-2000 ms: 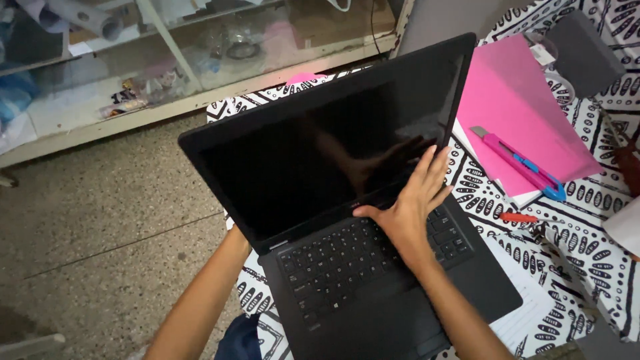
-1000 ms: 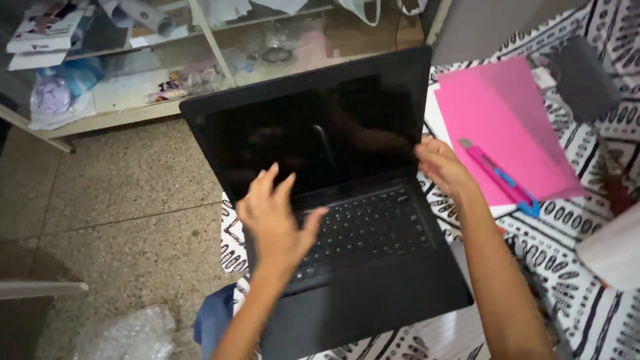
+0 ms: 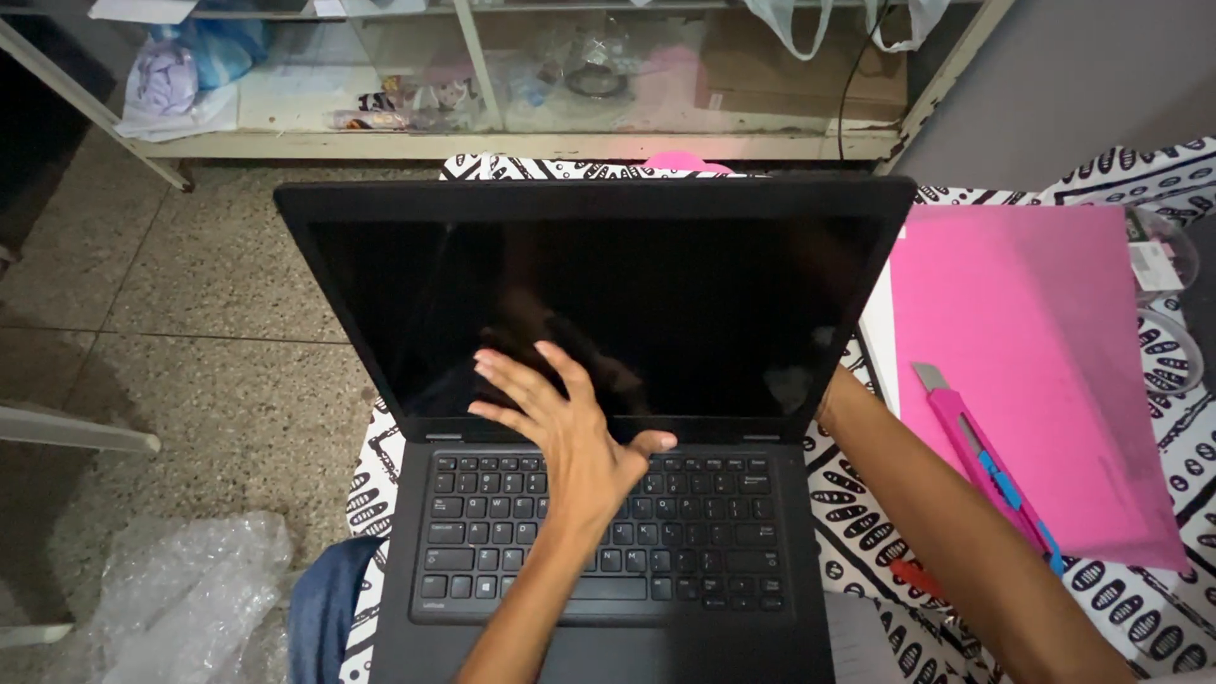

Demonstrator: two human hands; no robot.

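A black laptop [image 3: 608, 313] stands unfolded on a black-and-white patterned cloth, its screen dark. My left hand [image 3: 579, 427] is spread in front of the lower part of the screen, thumb over the top row of the keyboard [image 3: 608, 532]; whether the fingertips touch the screen is unclear. My right hand [image 3: 836, 389] reaches behind the right edge of the screen, so its fingers are hidden. Right of the laptop lies a pink sheet [image 3: 1026, 332], and a pink and blue utility knife [image 3: 988, 465] with its blade out rests on it.
A glass-fronted cabinet [image 3: 532, 145] stands beyond the laptop. Crumpled clear plastic wrap [image 3: 190, 598] lies on the speckled floor at lower left, near white furniture legs [image 3: 76, 426]. A red object [image 3: 917, 578] lies under my right forearm. Clear round containers [image 3: 1164, 256] sit at far right.
My right hand, visible at the screen's right edge a second ago, is now mostly behind it. My left hand was over the keyboard's left side and has moved toward the screen's middle. The view has turned.
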